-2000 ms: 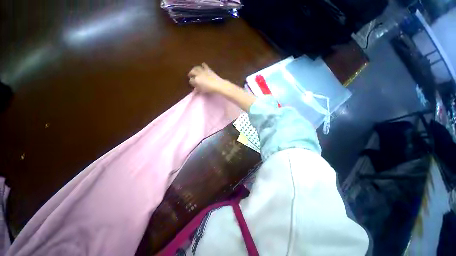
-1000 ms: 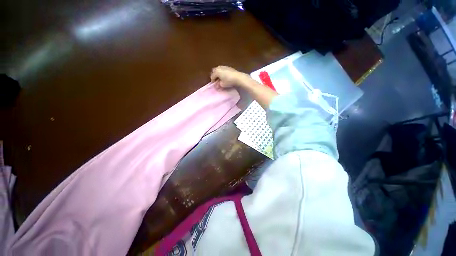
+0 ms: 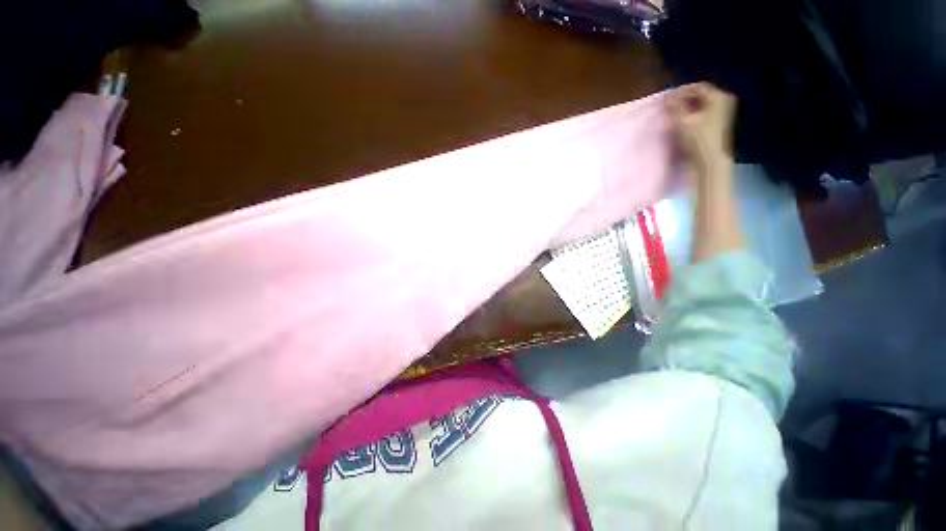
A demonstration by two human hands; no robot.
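Observation:
Pale pink trousers (image 3: 342, 270) lie stretched across the brown table from the lower left to the upper right. My right hand (image 3: 705, 116) is closed on their narrow end at the upper right, slightly blurred. The wide end runs to the left edge of the picture. At the lower left edge a dark, blurred patch may be my left arm; my left hand cannot be made out. The trousers and my right arm partly cover the polybag stack (image 3: 778, 223) with its red band (image 3: 654, 249).
Sticker sheets (image 3: 593, 285) lie beside the bags near the table's front edge. Other pink trousers (image 3: 62, 187) lie at the left, by a black garment (image 3: 83, 42). Shiny packed trousers (image 3: 602, 15) are at the far side, beside black garments (image 3: 768, 73).
My right hand has moved right and away with the trouser end, and the trousers are stretched longer and flatter. The view has shifted left, showing more pink trousers and a black garment there.

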